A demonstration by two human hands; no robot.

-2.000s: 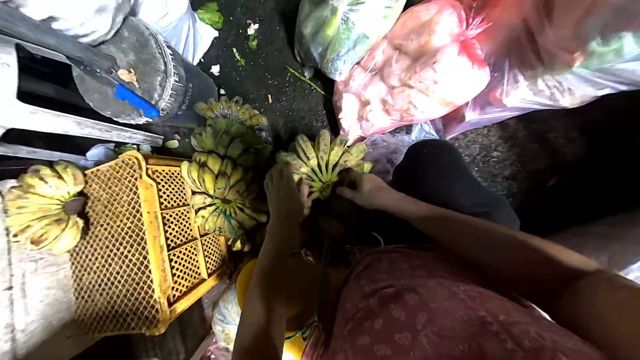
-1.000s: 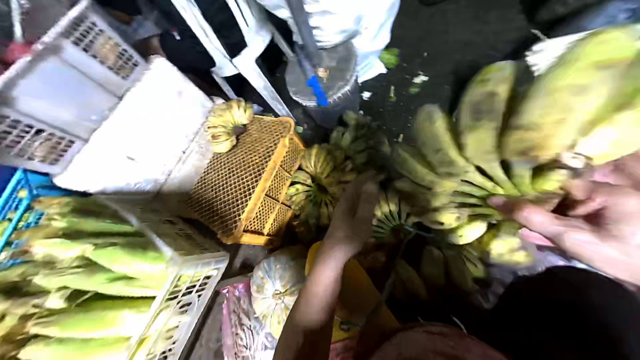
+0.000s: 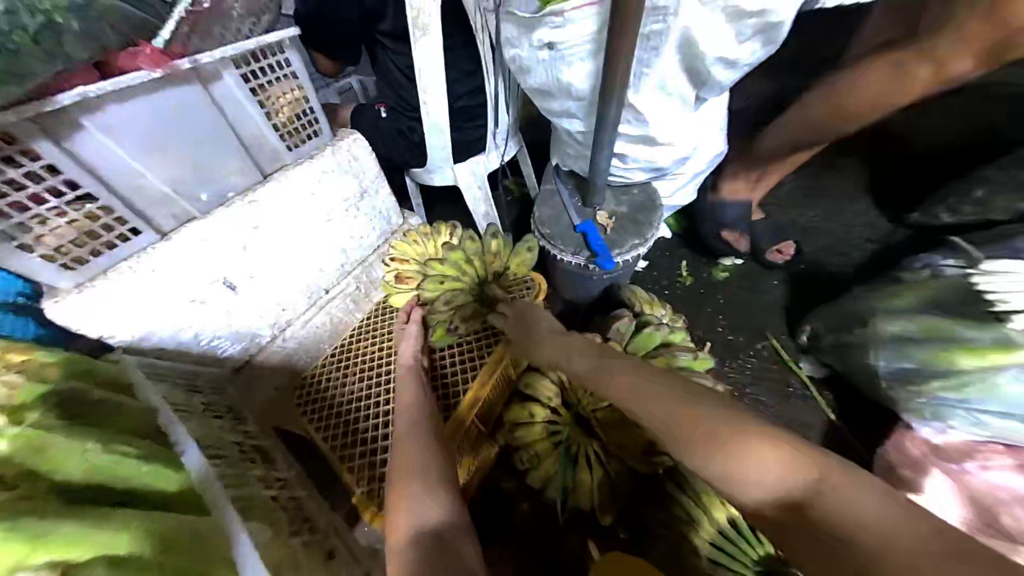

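Observation:
A greenish hand of bananas is over the top of an upturned yellow plastic crate. My right hand grips it at its stem end. My left hand is at its lower left edge, fingers extended and partly hidden by the fruit; whether it grips cannot be told. Just behind is a yellower banana bunch, partly covered. More banana bunches lie right of the crate, below my right forearm.
A blue-handled knife rests on a lidded bucket beside a metal pole. White foam boxes, a grey crate and corn stand left. A seated person is behind a white chair; another person's leg is at right.
The view has swung left. My right hand has carried a banana bunch from the right to the top of the yellow crate. My left hand has moved up beside that bunch.

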